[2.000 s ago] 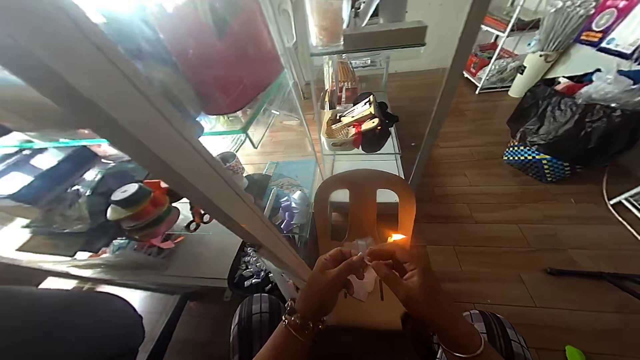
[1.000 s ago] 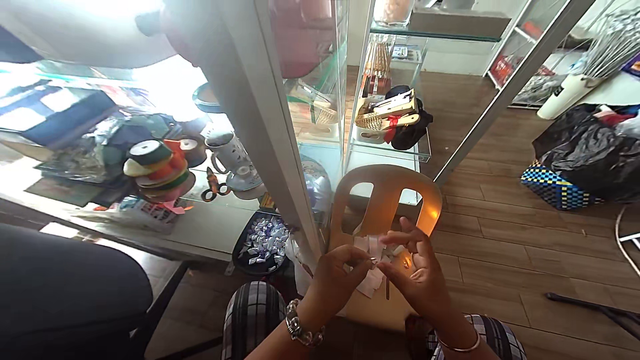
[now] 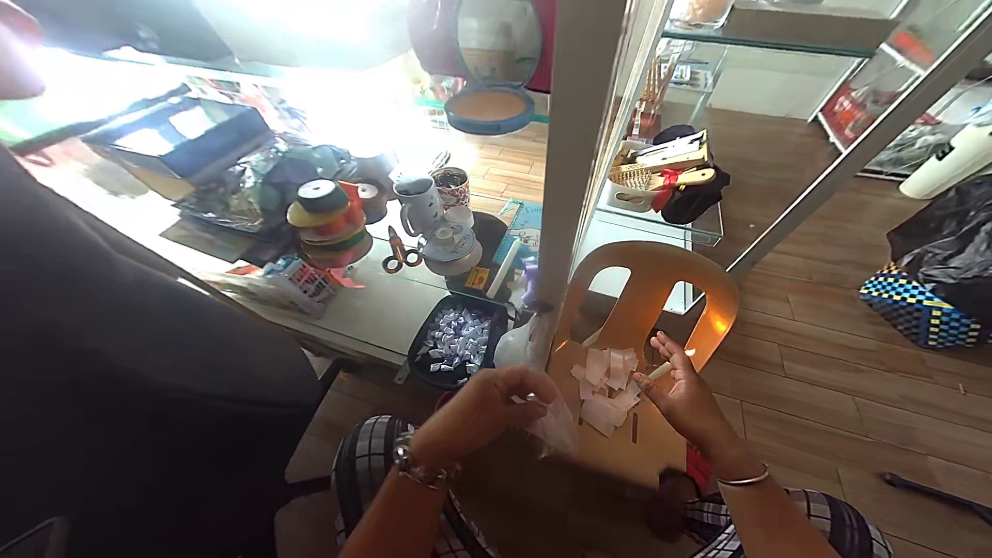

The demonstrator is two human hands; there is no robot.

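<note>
My left hand [image 3: 496,407], with a bracelet at the wrist, pinches a small pale piece between thumb and fingers; a blurred, sheer whitish shape [image 3: 556,425] shows just below it. My right hand [image 3: 682,391] is raised over the seat of a tan plastic chair [image 3: 651,457], fingers apart and empty. Cut pieces of pale ribbon [image 3: 608,411] lie in a loose pile on the seat between the hands. A lit white candle [image 3: 661,371] stands behind my right fingers. Left of the chair, a black tray [image 3: 419,362] holds many small folded white and lilac ribbon pieces [image 3: 459,337].
On the white shelf at left are ribbon spools [image 3: 325,225], orange-handled scissors [image 3: 401,252], mugs [image 3: 419,203] and a small basket [image 3: 306,285]. A cabinet frame post [image 3: 577,170] rises beside the chair. A black bag [image 3: 949,232] and a woven blue-yellow basket [image 3: 922,306] stand on the floor at right.
My hands, together over the chair before, are now apart, the left one nearer the black tray. My right hand has opened. The view has swung left.
</note>
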